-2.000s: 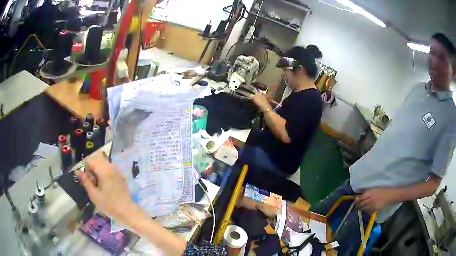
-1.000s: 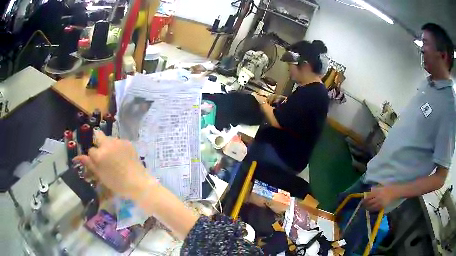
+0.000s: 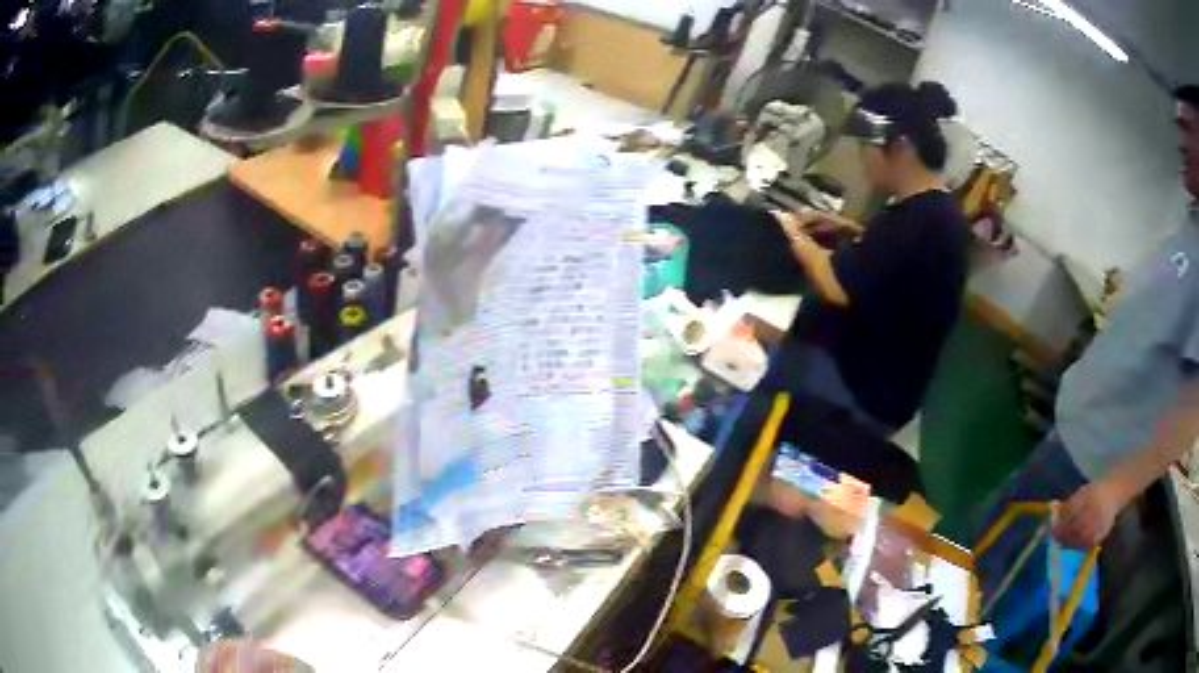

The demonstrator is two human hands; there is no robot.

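Observation:
The white sewing machine head [image 3: 237,506] lies at the lower left, partly blurred, with a dark band [image 3: 292,440] round its arm. Silver thread posts and discs [image 3: 182,447] stand on it. A round metal fitting [image 3: 331,392], perhaps the bobbin winder, sits at the arm's end. A small blurred skin-toned patch at the bottom edge looks like part of my right hand [image 3: 250,657]; it is nearly all cut off, and what it holds is hidden. My left hand is out of view.
Printed sheets [image 3: 526,342] hang beside the machine. A smartphone [image 3: 371,559] lies near it, with thread cones [image 3: 320,305] behind. A yellow-framed trolley [image 3: 743,506] holds dark pieces and a white roll [image 3: 738,586]. A seated person [image 3: 901,283] works beyond; another person [image 3: 1137,355] grips the trolley frame.
My right hand has left the round fitting and dropped out of the middle of the view, and its sleeve is gone. The view has swung left, so the scene sits further right.

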